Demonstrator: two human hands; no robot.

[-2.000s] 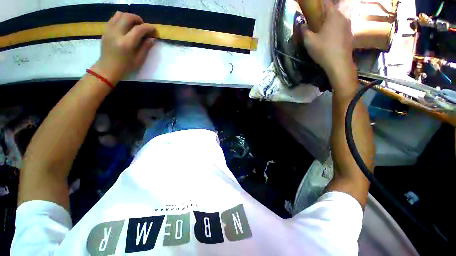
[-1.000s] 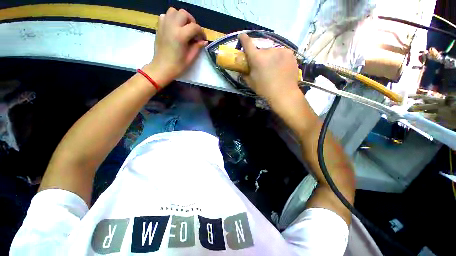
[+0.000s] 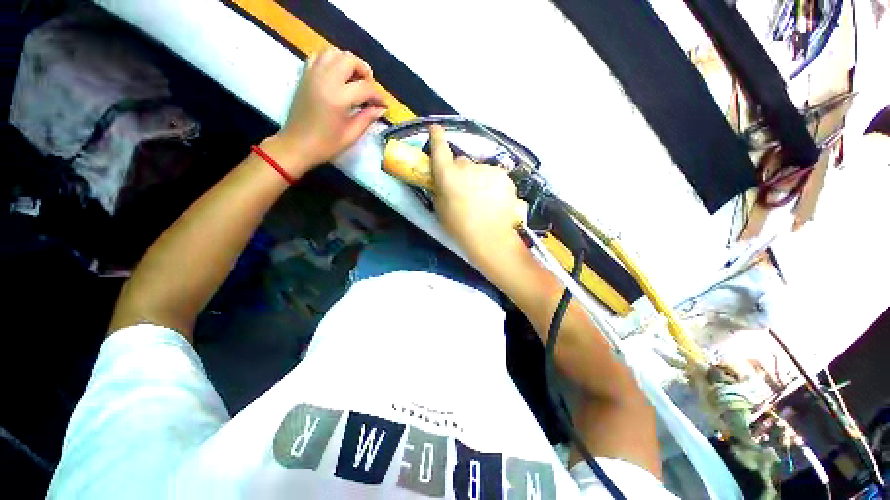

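A steam iron (image 3: pixel 488 146) sits on the black fabric strip (image 3: pixel 395 70) near the table's front edge. My right hand (image 3: pixel 470 200) is closed around its yellow-tan handle, with a finger stretched forward. The yellow template (image 3: pixel 283 26) lies along the black strip and shows on both sides of the iron. My left hand (image 3: pixel 337 103) is just ahead of the iron's tip, with its fingertips pinched at the near edge of the strip and template. What exactly the fingertips hold is partly hidden.
Wide black strips (image 3: pixel 654 93) lie farther across the white table (image 3: pixel 498 63). A yellow hose (image 3: pixel 649 283) and a black cord (image 3: pixel 554 337) run from the iron past my right forearm. Reddish-dark loops (image 3: pixel 784 181) lie at the far right. Pale fabric or bags (image 3: pixel 83 88) lie below left.
My right hand has brought the iron from its rest at the right onto the strip, near my left hand. The view has since turned, and the far black strips and the template behind the iron now show.
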